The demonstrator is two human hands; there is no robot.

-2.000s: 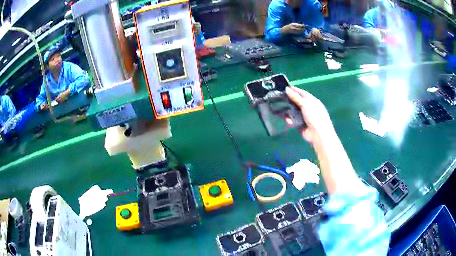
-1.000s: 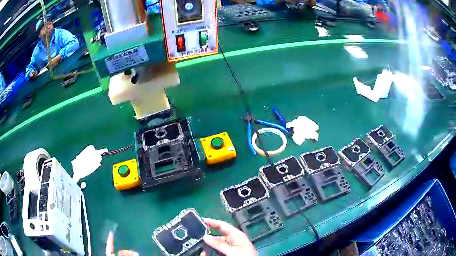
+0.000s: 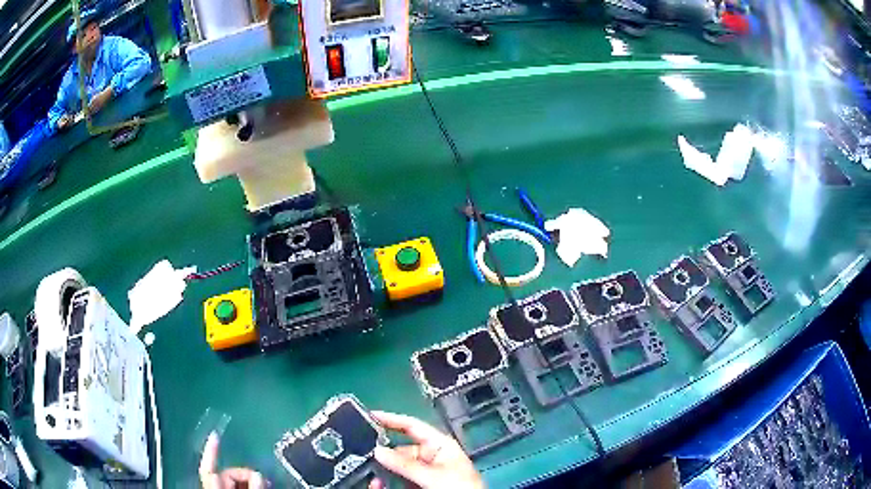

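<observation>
A black-grey housing [image 3: 329, 447] with a central lens hole and pale rim is at the bottom centre, its lower part cut off by the edge. My right hand [image 3: 425, 456] grips its right side. My left hand [image 3: 224, 470] is partly in view at the bottom edge, left of the housing, with one finger raised. A clear film piece [image 3: 215, 424] is at that fingertip. Another housing [image 3: 304, 272] sits in the black press fixture [image 3: 358, 320].
Yellow button boxes [image 3: 411, 268] flank the fixture under the pale press head [image 3: 272, 172]. A tape dispenser [image 3: 91, 382] is at left. Several housings [image 3: 463, 363] form a row at right, near cutters [image 3: 473, 239], a tape roll [image 3: 511, 258], white cloths [image 3: 578, 236] and a blue bin [image 3: 802, 420].
From the far side of the bench, my right hand has brought the housing to the bottom centre. My left hand has come into view with the film piece. The view has tilted down.
</observation>
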